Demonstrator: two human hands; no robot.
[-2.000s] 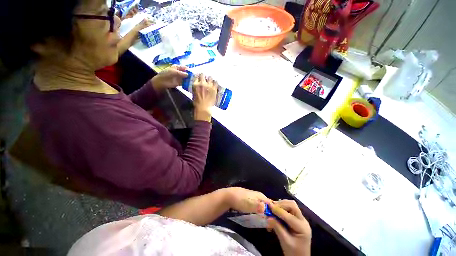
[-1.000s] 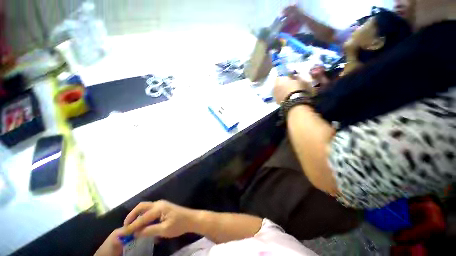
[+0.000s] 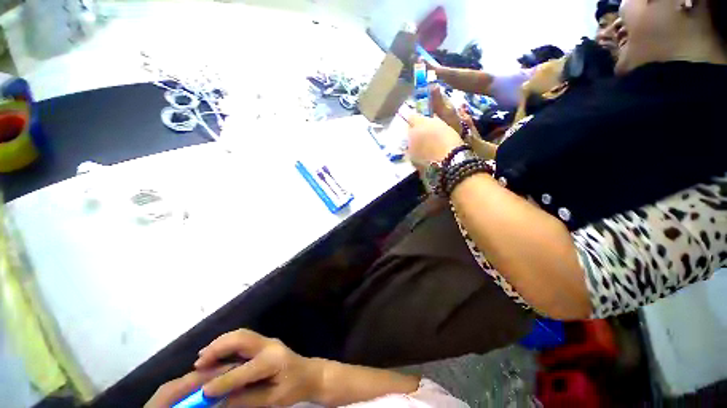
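Note:
A slim retail box with a bright blue edge shows at the bottom edge of the view, mostly cut off and covered by fingers. My right hand comes in from the right and is closed around it, fingers bent over its top. My left hand is at the box's left side, largely cut off by the bottom edge, with its fingers against the box. Both hands are low, in front of the bench's near edge.
On the white bench lie a blue-and-white box, a coiled cable, a cable heap on a black mat, and a yellow tape roll. A neighbour's braceleted arm is at right, near a brown carton.
The view has swung right along the bench; the phone and black tray have left the picture and the right-hand neighbour shows more fully. My hands still hold the box, now lower in view.

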